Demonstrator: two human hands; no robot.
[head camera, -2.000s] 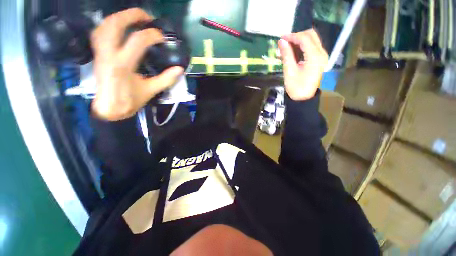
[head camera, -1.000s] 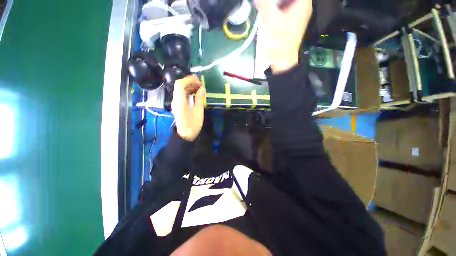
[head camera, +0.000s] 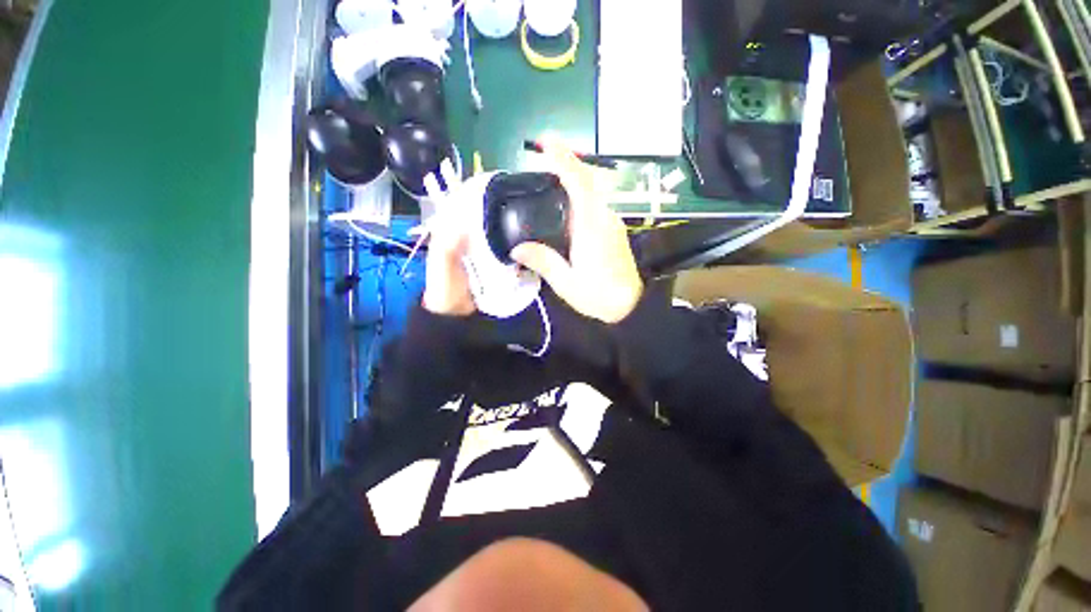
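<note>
A white security camera (head camera: 503, 277) with a glossy black ball head (head camera: 528, 219) is held between both hands, in front of the bench edge. My left hand (head camera: 449, 265) is at its left side, partly hidden by the white body. My right hand (head camera: 595, 245) grips the right side, with the thumb across the lower edge of the black ball. A white pigtail cable (head camera: 546, 331) hangs from the camera over the dark sleeves. Several cameras with black balls (head camera: 416, 153) stand at the left end of the bench.
On the green-matted bench lie a white keyboard (head camera: 640, 78), a yellow tape ring (head camera: 549, 57), a red stick (head camera: 541, 148) and a black mouse (head camera: 744, 159). A green conveyor (head camera: 144, 275) runs at left. An open carton (head camera: 826, 359) with cameras stands at right; more cartons (head camera: 993, 311) are stacked beyond.
Both hands have come together around one camera in front of the bench. The right hand has come down from the far side of the bench, and the left hand has left the row of cameras.
</note>
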